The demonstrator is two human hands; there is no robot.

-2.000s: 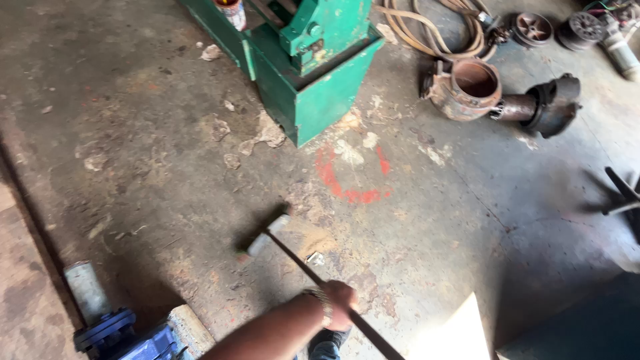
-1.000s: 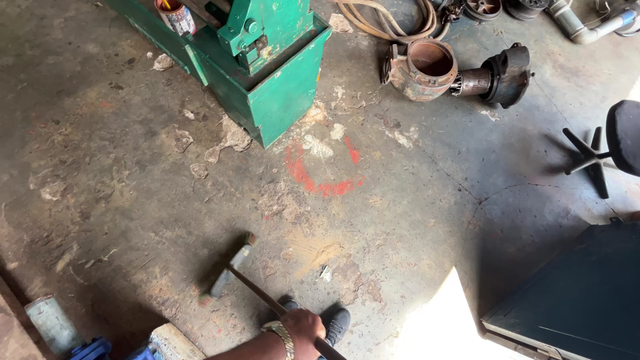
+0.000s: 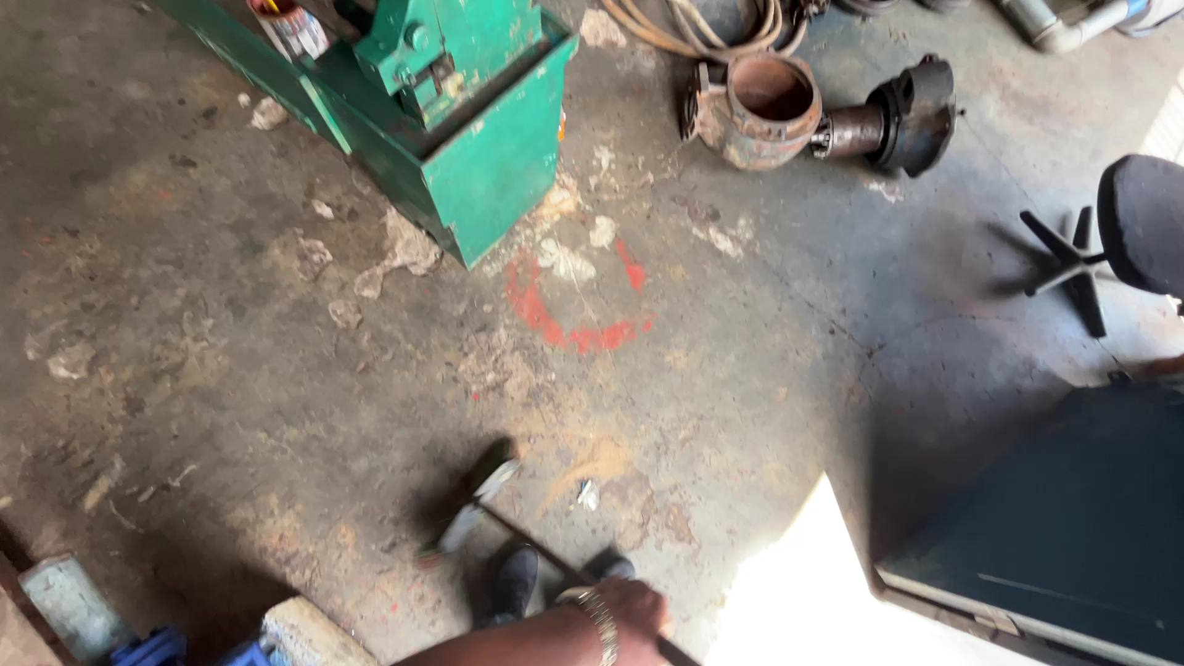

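Observation:
My left hand [image 3: 634, 615], with a bracelet at the wrist, reaches in from the bottom edge. Its fingers are closed around the thin dark handle [image 3: 527, 536] of a long-handled tool. The handle slants up and left to a crosswise head [image 3: 476, 504], pale in its middle and darker at both ends. The head is blurred, so I cannot tell whether it is a broom or a hammer, nor whether it touches the floor. It is just left of and above my dark shoe [image 3: 516, 578]. My right hand is not in view.
A green metal machine [image 3: 499, 166] stands on the stained concrete floor by a red painted arc [image 3: 578, 335]. Beyond lie a rusty round housing [image 3: 763, 116], a dark machine part [image 3: 911, 120] and hoses [image 3: 694, 28]. At right are a swivel chair [image 3: 1142, 222] and dark cabinet [image 3: 1054, 518].
The tool's head has moved away from the red arc toward my feet since two seconds ago, then a little to the right. My left hand keeps hold of the handle. The view has shifted.

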